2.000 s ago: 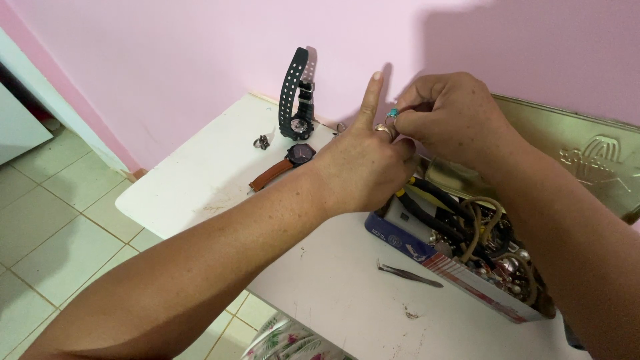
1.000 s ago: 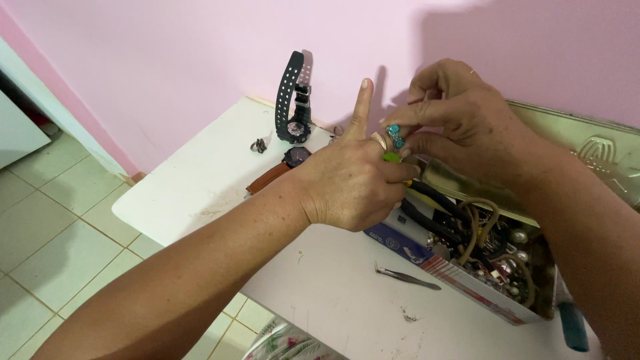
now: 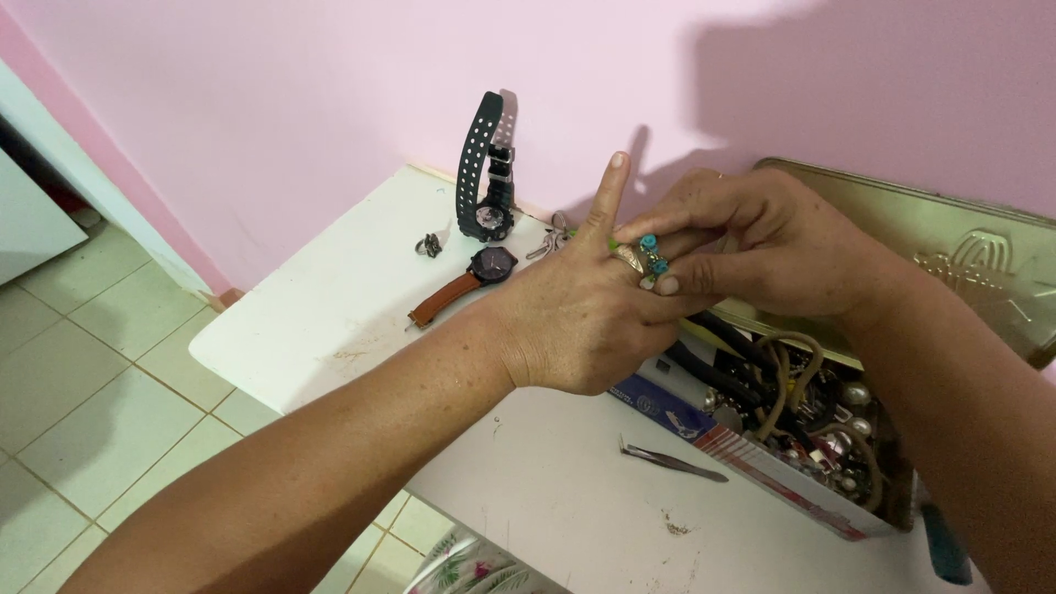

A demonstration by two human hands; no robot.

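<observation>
My left hand (image 3: 586, 297) is held over the white table with its index finger pointing up and the other fingers bent. A gold-coloured band (image 3: 629, 261) sits on one of its fingers. Just beyond the band is a ring with turquoise-blue ornaments (image 3: 657, 266), around or against a finger of the left hand. My right hand (image 3: 742, 239) pinches this blue ring between thumb and fingers. Below both hands is an open box (image 3: 792, 478) full of beads, cords and jewellery, with black-handled pliers (image 3: 714, 371) lying in it.
A black perforated-strap watch (image 3: 487, 177) stands near the pink wall. Beside it lie a brown-strapped watch (image 3: 462, 290), a small dark ring (image 3: 429, 245) and metal keyrings (image 3: 550, 238). Tweezers (image 3: 675, 464) lie in front of the box. A gold-coloured metal lid (image 3: 982, 264) leans behind it.
The turquoise ring has moved with my right hand's fingers from beside the left index finger down onto or against a bent finger. The left index finger stays raised.
</observation>
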